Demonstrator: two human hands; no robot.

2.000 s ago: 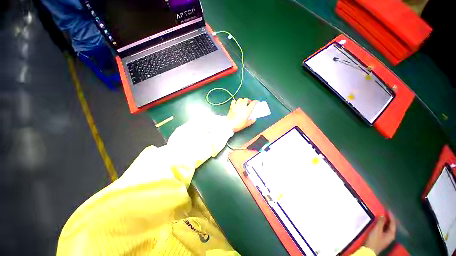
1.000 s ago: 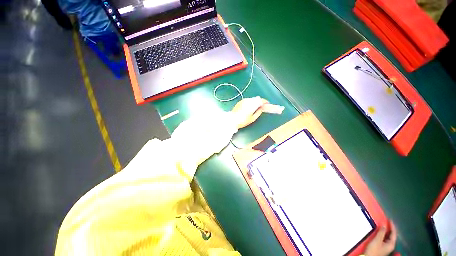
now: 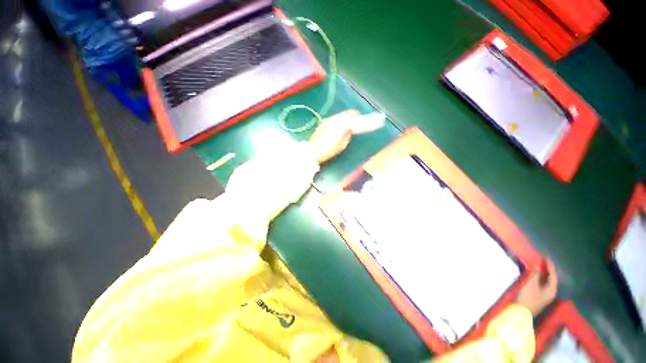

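Note:
A display panel [image 3: 432, 248] with a bright white face lies on a red-orange foam tray [image 3: 467, 205]. A black test adapter [image 3: 358, 181] sits at its upper left edge, with a thin lead running left from it. My left hand [image 3: 331, 136] is beyond the tray's upper left corner, over the green bench, with a small white block [image 3: 368, 123] in its fingers. My right hand [image 3: 538, 287] grips the tray's lower right corner. The picture is blurred, so finger detail is unclear.
A laptop [image 3: 234, 85] on a red pad stands at upper left, with a looped pale cord [image 3: 331, 71] beside it. Another panel [image 3: 510, 106] on a tray lies at upper right. More trayed panels show at the right and lower right. Red trays [image 3: 556, 21] are stacked at the top right.
The view has shifted, so most things sit higher in the picture. More of the tray's near end and another trayed panel show at lower right. Both hands keep their holds.

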